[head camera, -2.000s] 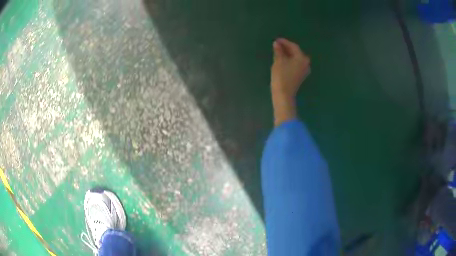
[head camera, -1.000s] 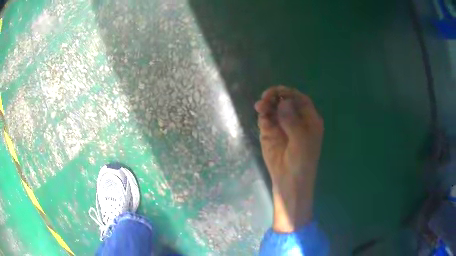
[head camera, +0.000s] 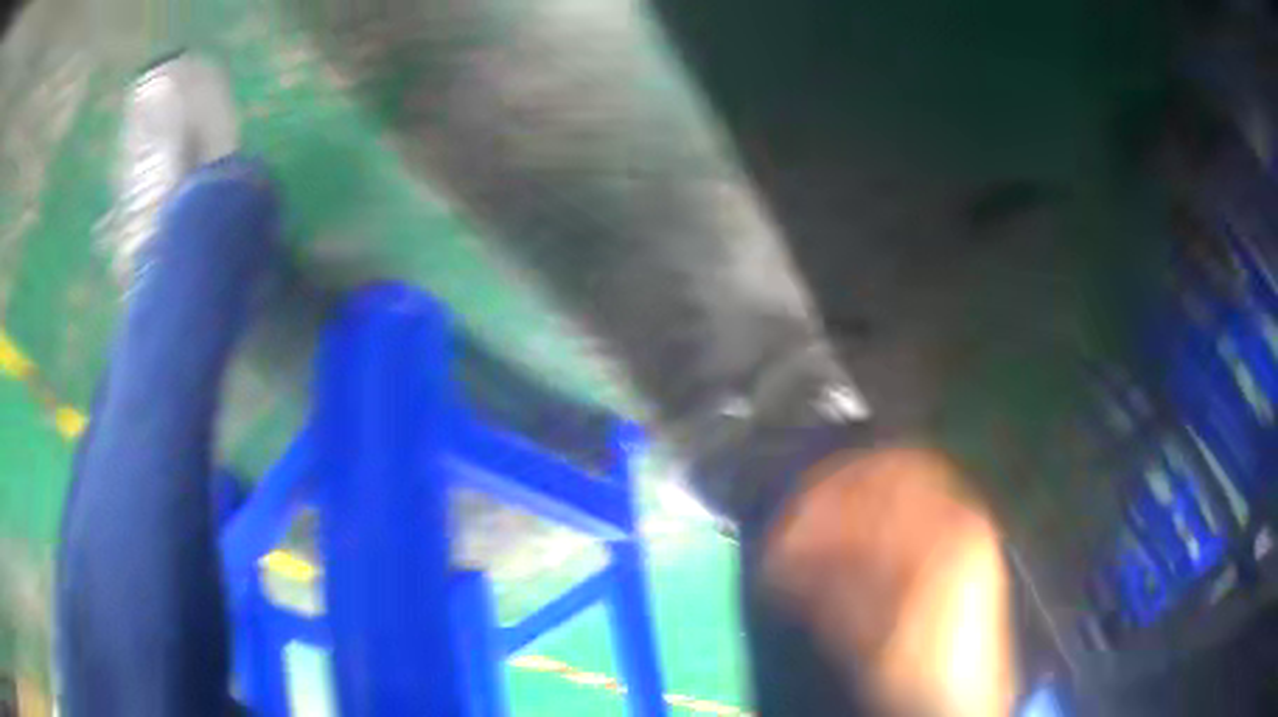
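Note:
My right hand (head camera: 897, 567) is at the lower right of the head view, close to the camera and strongly blurred. Its fingers run together in the blur, so I cannot tell whether they are apart or closed, or whether they hold anything. A dark shape stands against its left side. A blue plastic stool (head camera: 387, 490) stands left of the hand, below the middle of the view. My left hand is out of the picture.
A leg in blue trousers (head camera: 154, 462) with a pale shoe (head camera: 180, 119) is at the left. The green floor (head camera: 330, 210) has worn grey patches and a yellow line (head camera: 42, 385). Blurred blue things (head camera: 1170, 518) lie along the right side.
The view has shifted, bringing the blue stool and more of the leg into sight. My right hand now appears lower and blurred; its blue sleeve is no longer clearly seen.

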